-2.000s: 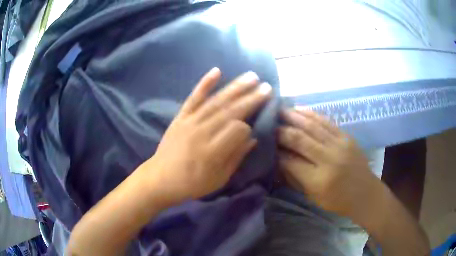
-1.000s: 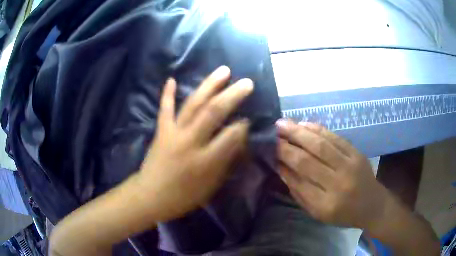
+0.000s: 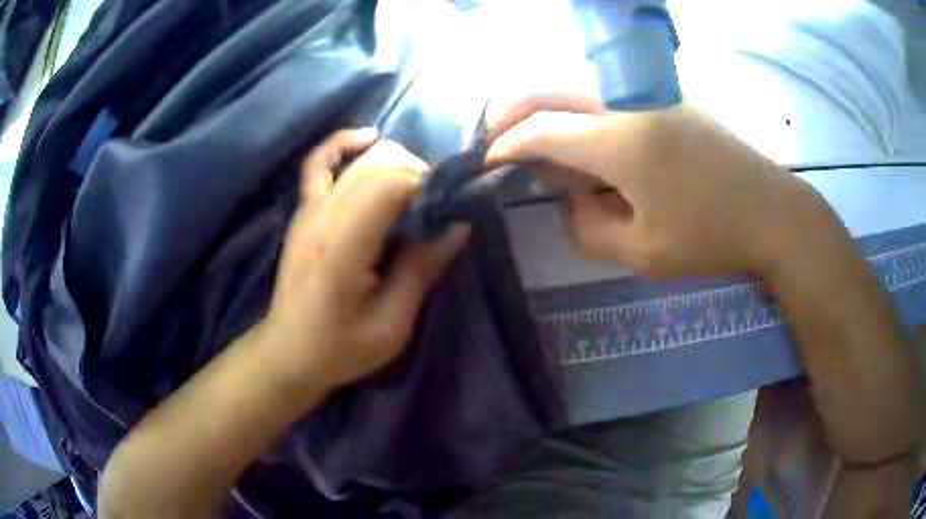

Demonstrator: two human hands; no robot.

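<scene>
The dark grey garment (image 3: 213, 132) covers the left half of the table and hangs over its front edge. My left hand (image 3: 355, 253) is closed on a gathered bunch of its cloth, thumb and fingers pinching. My right hand (image 3: 650, 188) pinches the dark garment edge just right of the left hand, raised above the table; its fingertips are partly hidden. A small pale patch (image 3: 93, 140) lies on the cloth at the left.
A blue-grey cylinder fitting (image 3: 638, 61) stands just behind my right hand. The white machine bed (image 3: 792, 91) has a dark joint line. The ruler (image 3: 660, 322) runs along the front table edge. Bright glare hides the area behind the hands.
Both hands were spread on or along the cloth; now they pinch its edge. My right hand has moved up and inward from the ruler edge. The blue-grey fitting has come into view.
</scene>
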